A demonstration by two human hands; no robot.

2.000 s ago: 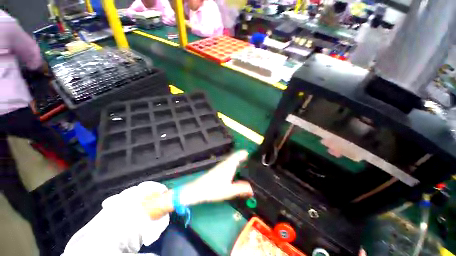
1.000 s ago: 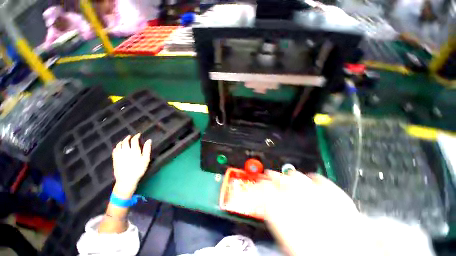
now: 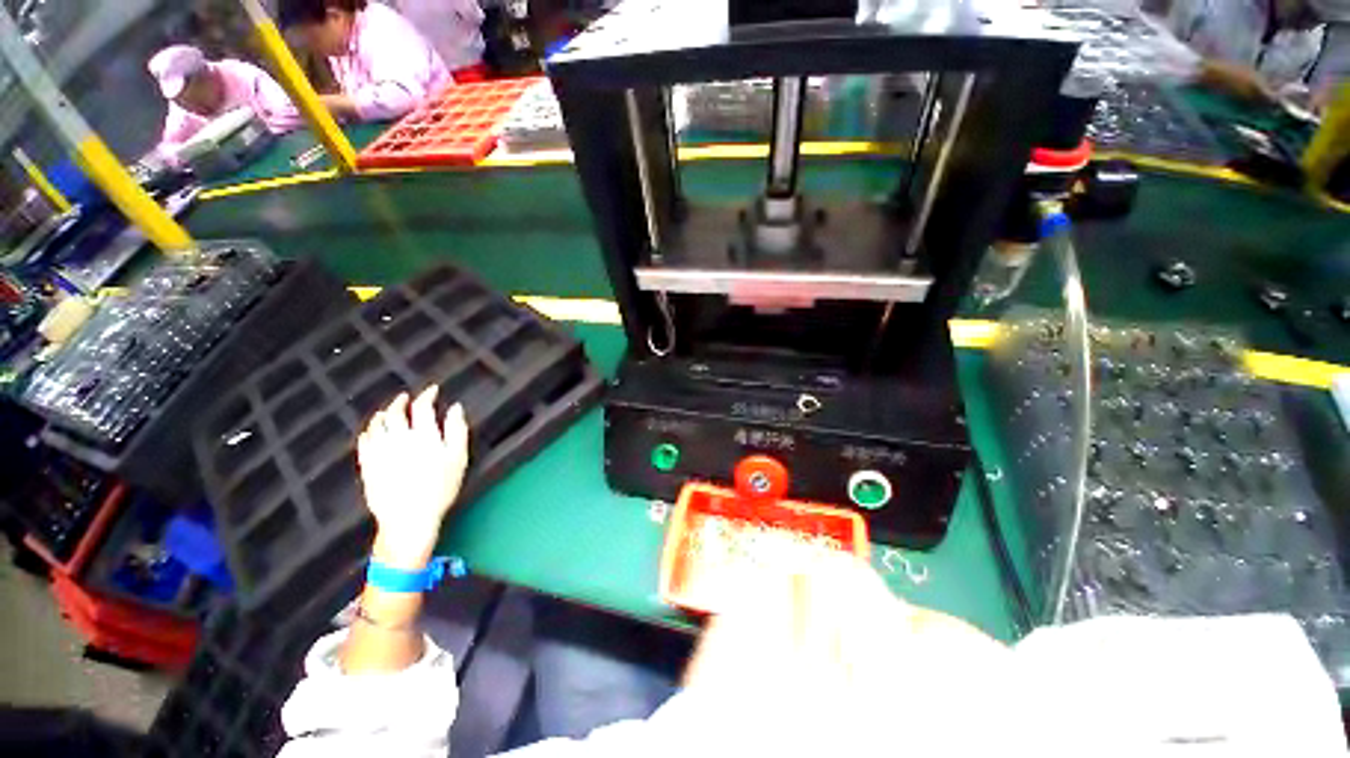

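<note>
My left hand (image 3: 413,471), with a blue wrist strap (image 3: 412,576), is over the front right part of the black foam tray (image 3: 296,430), fingers slightly apart; its palm side is hidden, so I cannot tell whether it holds anything. My right hand (image 3: 807,629) is overexposed and blurred at the front edge of the red parts tray (image 3: 674,560), covering part of its small pale bits. Its fingertips cannot be made out. The black press (image 3: 785,422) stands behind the red tray, its silvery ram plate (image 3: 785,282) low between the guide rods.
Clear blister trays (image 3: 1170,474) lie right of the press, with a clear air hose (image 3: 1078,400) over them. More blister trays (image 3: 156,348) are at the far left. A green conveyor (image 3: 444,222) runs behind, with an orange grid tray (image 3: 444,125). People in pink sit beyond it.
The ram plate is lower than one second ago. My right hand has moved slightly down and left at the red tray. My left hand stays over the foam tray.
</note>
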